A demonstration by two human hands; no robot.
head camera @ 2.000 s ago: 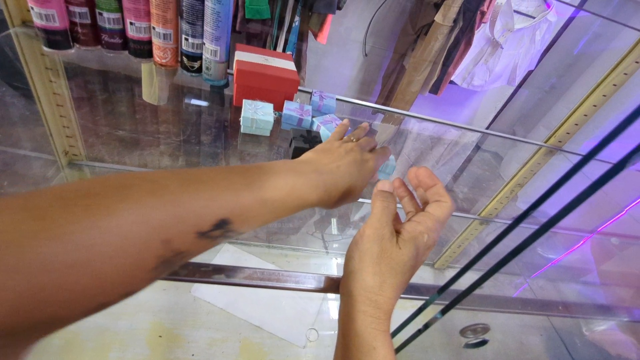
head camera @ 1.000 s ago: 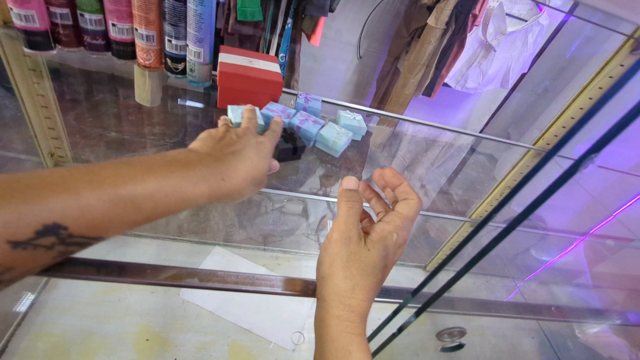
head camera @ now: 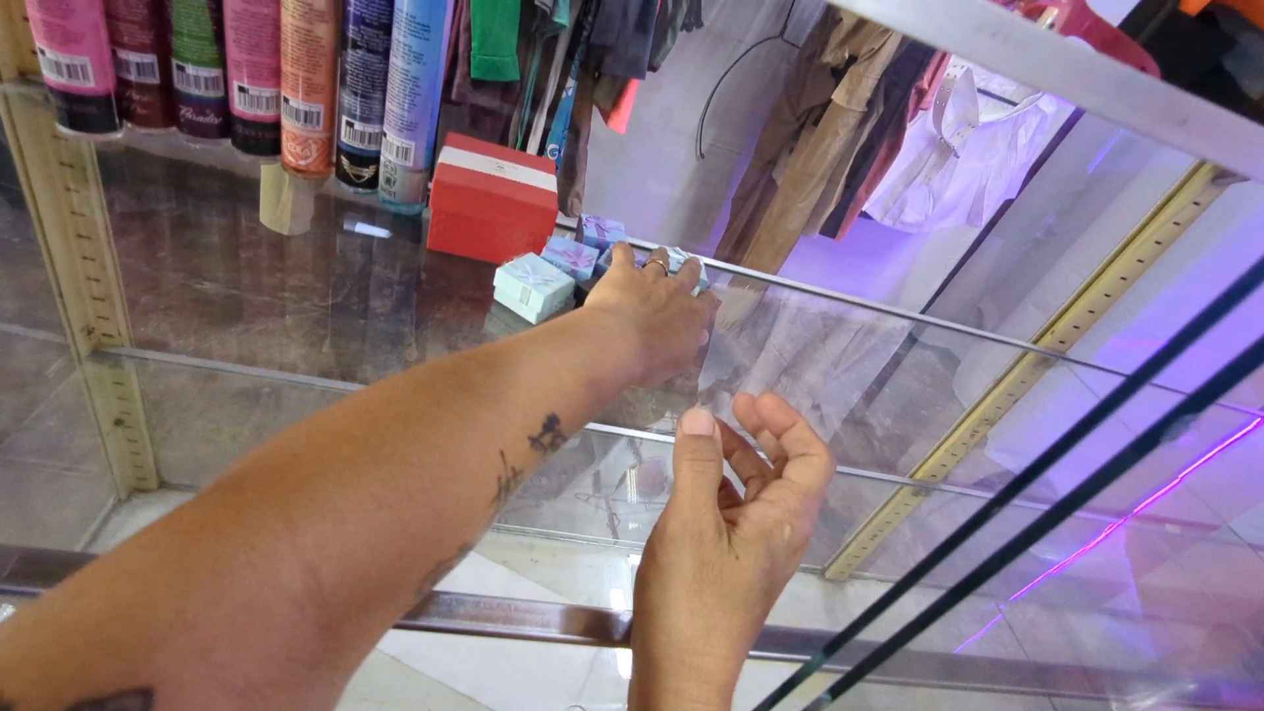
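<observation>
My left hand reaches over several small gift boxes on a glass shelf, its fingers spread on a pale blue box at the right of the group; whether it grips that box I cannot tell. Left of the hand stand a mint box with a bow, a blue box with a lilac bow and, behind them, a lilac-blue box. A red box with a white band is just behind the mint one. My right hand hovers nearer to me, palm turned inward, fingers curled, thumb apart, holding nothing visible.
Several spray bottles line the back left of the shelf. Slotted metal uprights flank it. Edges of glass panels slant at the right, and a brown metal rail crosses in front. Clothes hang behind.
My left hand has moved right, from the mint box to the boxes at the right of the group. My right hand has stayed much the same, with its fingers curled.
</observation>
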